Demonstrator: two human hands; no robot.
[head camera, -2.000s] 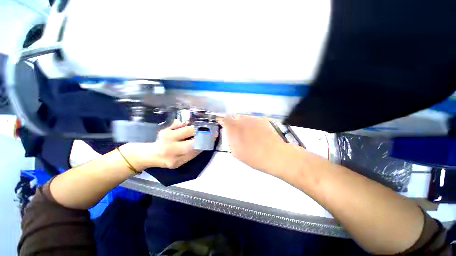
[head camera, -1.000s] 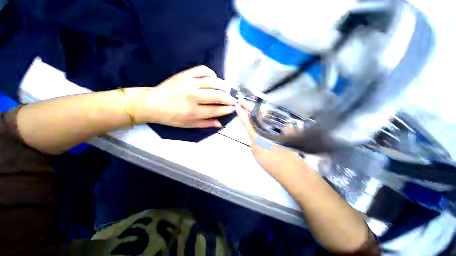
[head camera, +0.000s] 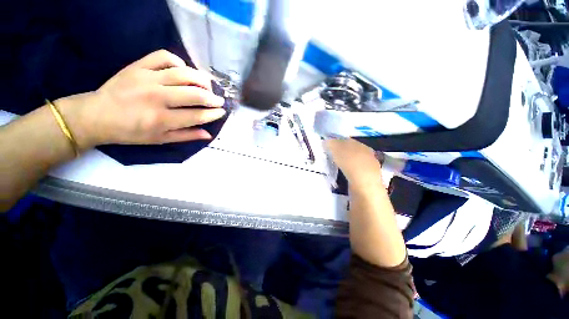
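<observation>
Navy cloth lies on the white machine bed, its edge by the presser foot. My left hand lies palm down on it and holds it down, fingertips close to the presser foot. My right hand is right of the needle area, by the lower edge of the white and blue sewing machine. Its fingers are mostly hidden, so I cannot tell whether it holds anything. A slim silver tool lies between my hands.
The bed's ridged grey edge runs along my lap. A dark box lies right of my right wrist. White and dark cloth is further right. Another person's arm shows at the far right. A blurred dark part hangs before the needle area.
The view has swung to the right, showing more of the machine's right side. My right hand has left the needle area and moved right. My left hand stays on the cloth, its fingers flatter.
</observation>
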